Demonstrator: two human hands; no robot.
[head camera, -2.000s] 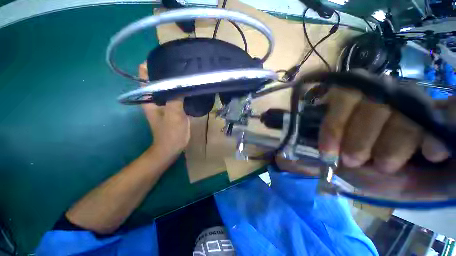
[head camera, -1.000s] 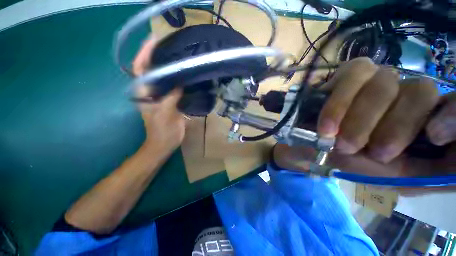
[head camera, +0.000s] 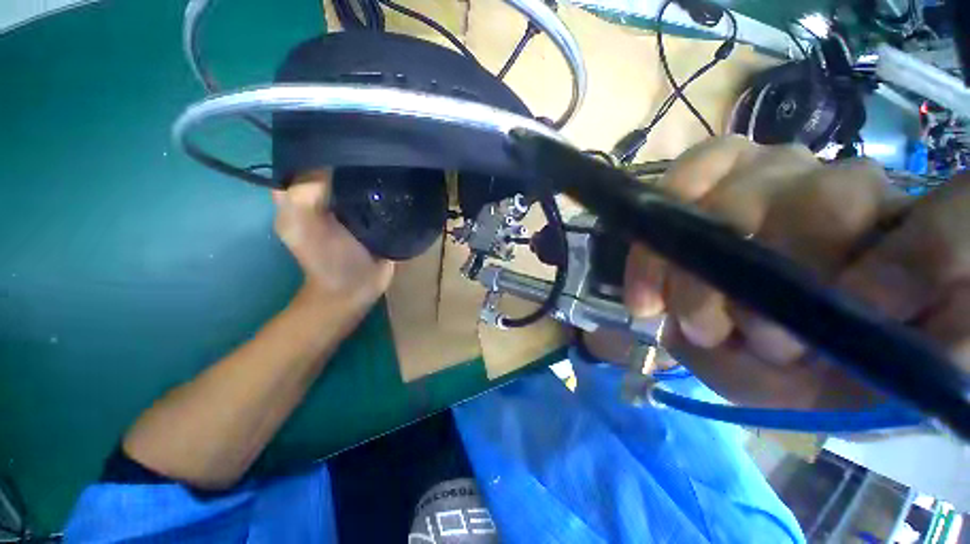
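My left hand (head camera: 324, 239) holds a black headset by one round earcup (head camera: 391, 210). The headset's wide black inner strap (head camera: 394, 74) and silver-grey headband hoops (head camera: 351, 101) are above the hand. My right hand (head camera: 745, 255) grips the screwdriver, mostly hidden behind the fingers and a thick black hose (head camera: 745, 266). The driver's metal nozzle head (head camera: 495, 228) points left, close to the earcup; I cannot tell if they touch. A silver air cylinder (head camera: 532, 292) lies below it, with a blue air hose (head camera: 776, 412) at its fitting.
Cardboard sheets (head camera: 606, 85) lie on the green bench mat (head camera: 106, 266) under the work. Another black headset (head camera: 792, 109) lies at the upper right, with thin black cables (head camera: 675, 96) beside it. A white rail (head camera: 32, 37) runs along the bench's far edge.
The held headset has moved slightly left and turned, showing more of the earcup's face. The driver has shifted slightly left, and the thick black hose now crosses in front of my right hand.
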